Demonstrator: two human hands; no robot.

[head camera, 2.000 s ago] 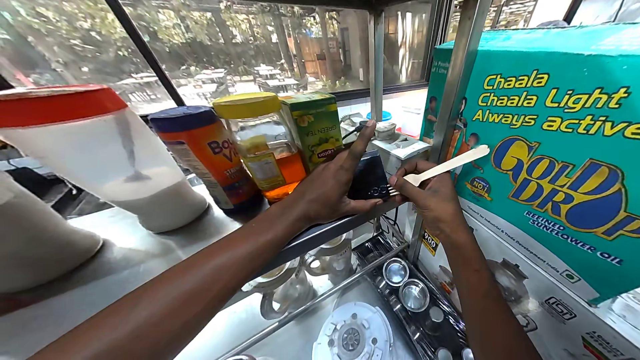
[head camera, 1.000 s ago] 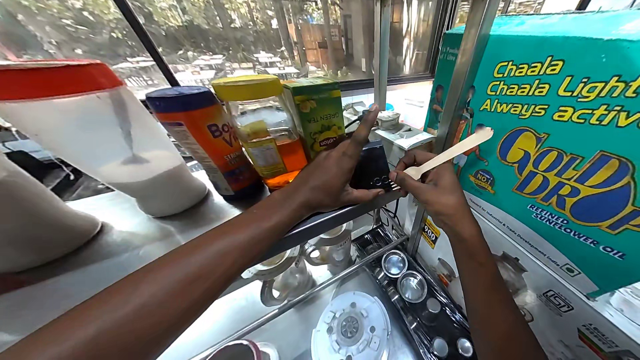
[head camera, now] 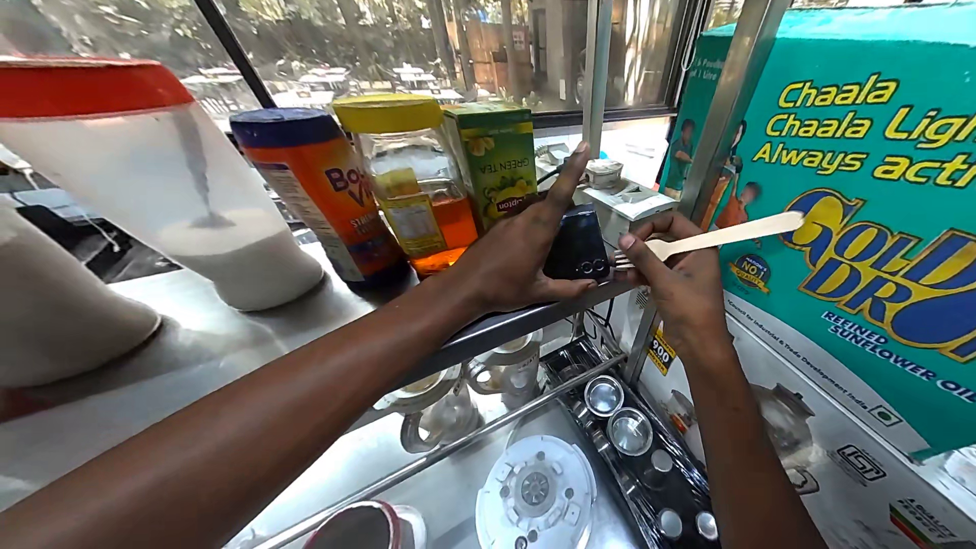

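Note:
On the steel shelf point(head camera: 328, 305), my left hand point(head camera: 526, 252) rests spread around a dark smartphone point(head camera: 577, 244), its thumb along the lower edge near the camera lenses and a finger raised behind it. My right hand point(head camera: 671, 263) pinches a wooden fork point(head camera: 717, 238) between thumb and fingers. The fork's tines are at the phone's right edge; whether they touch it I cannot tell. Its handle points up to the right. Left of the phone stand a green tea box point(head camera: 496, 156), a jar of honey-coloured liquid with a yellow lid point(head camera: 415, 183) and a Bournvita jar point(head camera: 320, 198).
A red-lidded jar of white grains point(head camera: 244, 252) stands at left. The large green sunflower oil carton point(head camera: 854, 198) is at right beside a metal post point(head camera: 720, 114). Below are glass mugs point(head camera: 442, 415), a white round plastic part point(head camera: 536, 488) and a black tray with small metal cups point(head camera: 630, 431).

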